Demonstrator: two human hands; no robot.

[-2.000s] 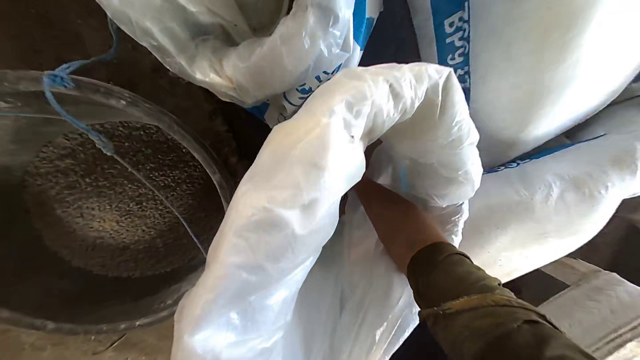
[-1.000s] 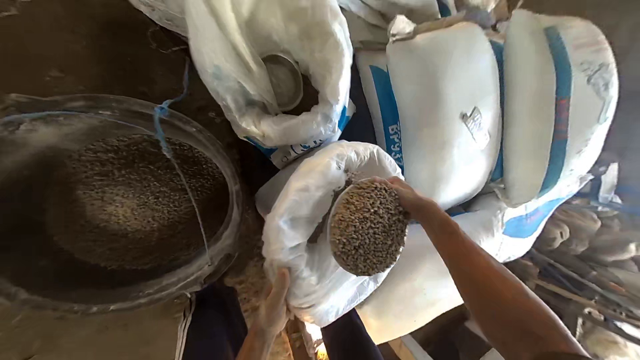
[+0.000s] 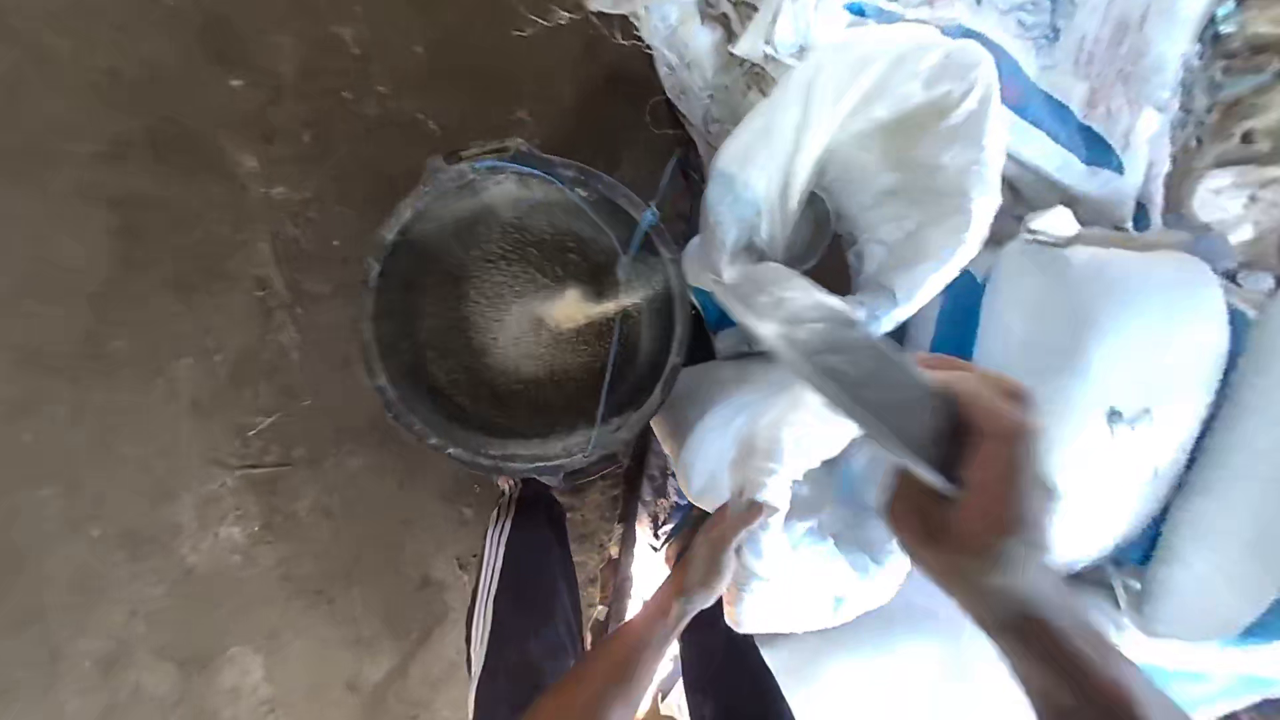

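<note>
My right hand (image 3: 975,470) grips a blurred grey scoop-like container (image 3: 850,360), tilted toward the round dark tub (image 3: 375,330). Pale material streams over the tub onto the granular feed or pellets (image 3: 510,310) inside it. Blue cord (image 3: 645,230) is tied at the tub's right rim and crosses its opening. My left hand (image 3: 715,550) holds the edge of the nearer open white sack (image 3: 770,440), between my legs and the right arm. Behind the grey container stands another open white sack (image 3: 930,130), with a round vessel (image 3: 808,235) partly visible inside.
Full white sacks with blue bands (image 3: 1110,370) stand close together at the right. More crumpled sacking (image 3: 700,60) lies at the top. My legs in dark trousers (image 3: 530,600) are at the bottom, below the tub. Bare ground (image 3: 180,400) spreads at the left.
One second ago my right hand held a container full of pellets above the nearer sack; now the container is tipped and its contents pour into the tub. The view has shifted left.
</note>
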